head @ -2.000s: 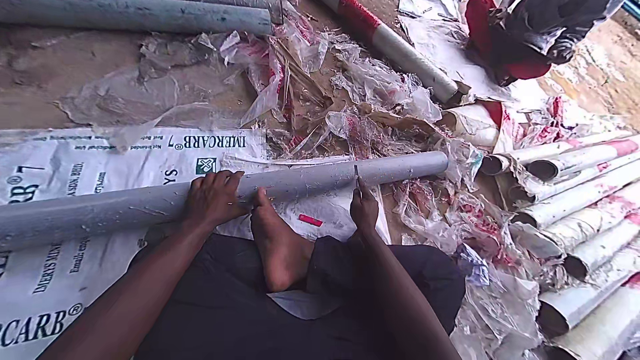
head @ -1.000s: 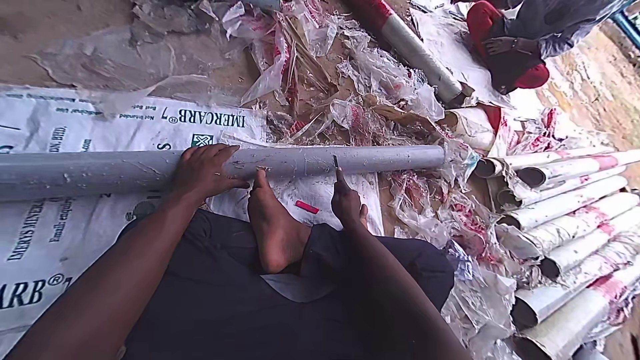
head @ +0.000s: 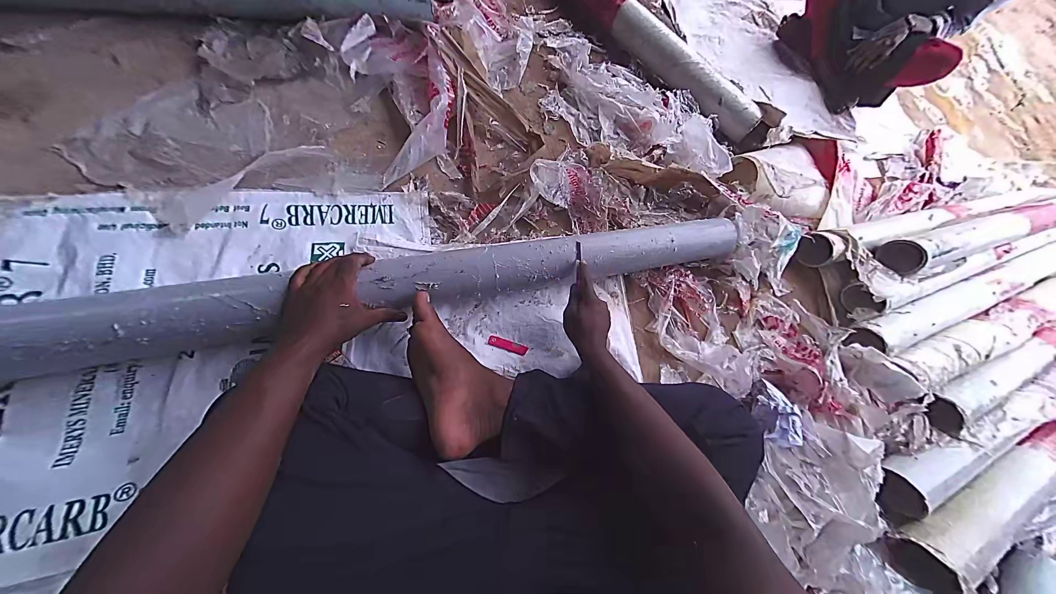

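A long grey pipe (head: 495, 268) lies across in front of me on printed white sacks (head: 346, 216). My left hand (head: 326, 305) rests on the pipe with its fingers over the top and the thumb apart. My right hand (head: 586, 318) is closed on a small thin blade-like tool (head: 579, 252), whose dark tip touches the pipe's side nearer its right end. Between my hands my bare foot (head: 454, 379) has its toes against the pipe. A small red strip (head: 507, 345) lies on the sack between the foot and my right hand.
Several whitish pipes with red marks (head: 949, 322) lie side by side at the right. Torn plastic film (head: 627, 107) covers the ground beyond the grey pipe. Another pipe (head: 685, 70) lies at the top. A person's hand (head: 879, 45) shows at the top right.
My left hand stays on the pipe and my right hand keeps the tool at it. The other person's hand at the top right has shifted. The view has moved slightly.
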